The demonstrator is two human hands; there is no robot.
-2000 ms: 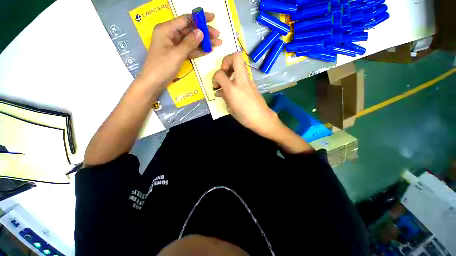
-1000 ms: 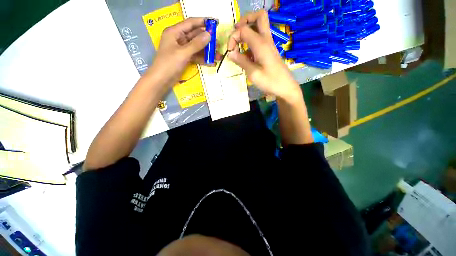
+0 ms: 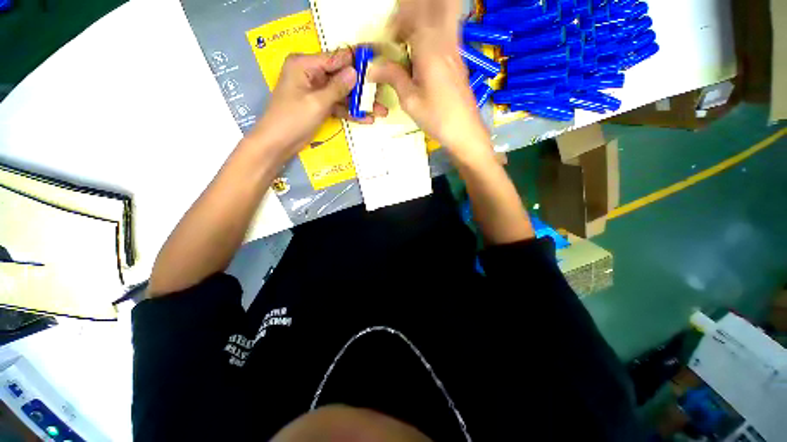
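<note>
My left hand [image 3: 304, 97] holds a blue battery cell [image 3: 359, 79] upright in the picture between thumb and fingers, over the pale adhesive strip. A small cream pad [image 3: 368, 97] shows along the cell's right side. My right hand [image 3: 424, 65] is just right of the cell, its upper part blurred; whether it holds anything cannot be told. The long adhesive strip [image 3: 393, 173] runs under both hands to the table's near edge. A dense heap of blue cells [image 3: 561, 52] lies at the upper right.
The grey and yellow printed sheet [image 3: 324, 168] lies under the strip on the white table [image 3: 164, 95]. Cream sheets with black edges [image 3: 60, 250] lie at the left. An open cardboard box [image 3: 587, 181] and a blue object [image 3: 548, 237] stand below the table at the right.
A cream pad now shows on the held cell. The thin dark piece seen at my right fingertips a second ago is no longer visible. My right hand has blurred with motion near the cell.
</note>
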